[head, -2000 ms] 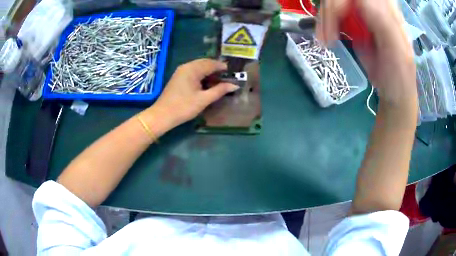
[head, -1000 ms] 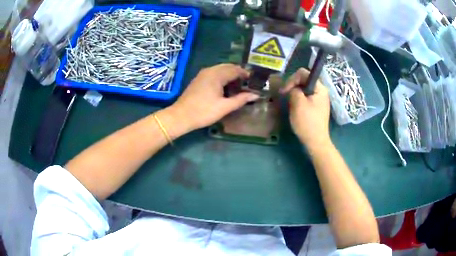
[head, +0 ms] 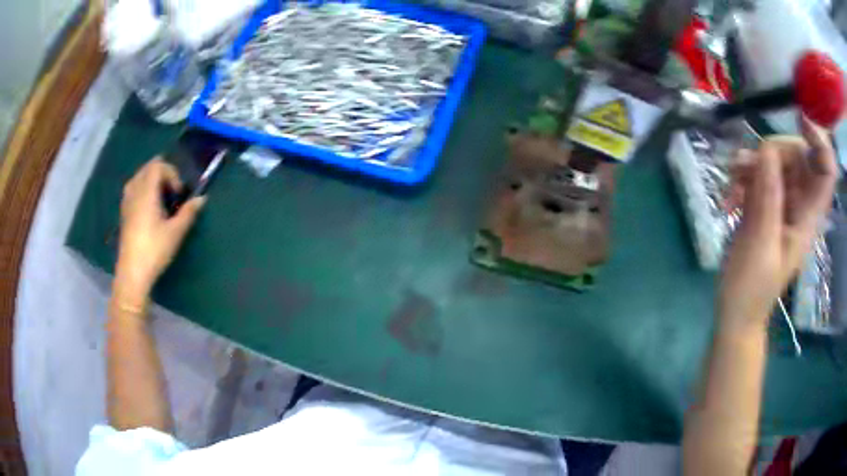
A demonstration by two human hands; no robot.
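My left hand [head: 151, 223] is at the far left on a dark flat smartphone [head: 197, 153], thumb and fingers around its sides; the hand hides part of it. My right hand [head: 775, 218] is raised at the right, blurred, fingers apart, just below the red ball knob [head: 819, 88] of the press lever [head: 757, 102]; whether a fingertip touches the knob is unclear. The press base plate [head: 548, 218] is brown with green edges. A small shiny steel fixture [head: 580, 178] sits under the ram, below the warning label [head: 608, 121]; whether it holds a part is unclear.
A blue tray [head: 302, 153] heaped with slim metal parts lies left of the press. A clear bottle [head: 162, 79] stands behind the phone. A clear plastic box [head: 698, 214] of parts is partly behind my right hand. A white cord [head: 789, 325] hangs near it.
My left hand has left the fixture and moved left onto the smartphone. My right hand has gone from the lowered lever area up and right, and the lever has swung up. The view has shifted left.
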